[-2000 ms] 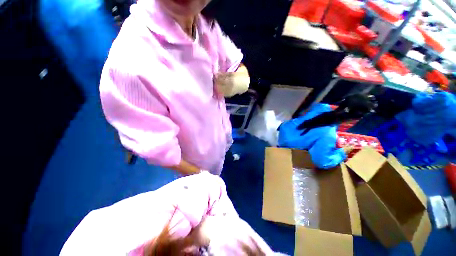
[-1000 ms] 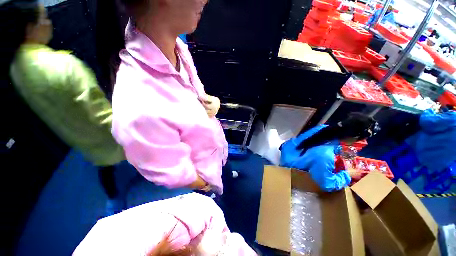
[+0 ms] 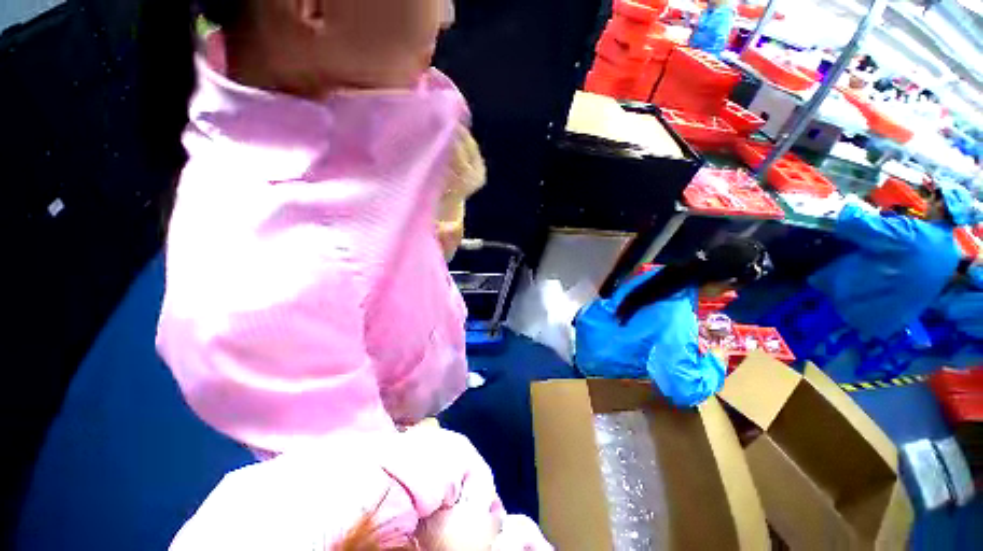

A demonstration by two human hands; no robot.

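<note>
A pink-white sleeve or cloth [image 3: 323, 484] fills the bottom edge, with a small blurred brownish patch that I cannot identify. I cannot make out either of my hands. A person in a pink smock [image 3: 291, 258] stands close in front, head turned right, a pale hand or glove [image 3: 460, 183] raised near the chest. An open brown carton [image 3: 566, 463] at lower right holds shiny clear plastic parts [image 3: 628, 474]. A second open carton [image 3: 771, 479] lies tilted beside it.
A blue-coated worker [image 3: 647, 328] is low behind the cartons, beside a red crate [image 3: 755, 342]. A hand trolley [image 3: 485, 285] and whitish plastic bag [image 3: 544, 312] stand near black boxes [image 3: 614, 183]. Benches carry red bins [image 3: 695, 86]. White packs [image 3: 936, 471] lie at right.
The person in yellow-green at left has gone from view. The pink-coated person looms larger and has turned further right, hand raised higher. The cartons and background sit further left in view.
</note>
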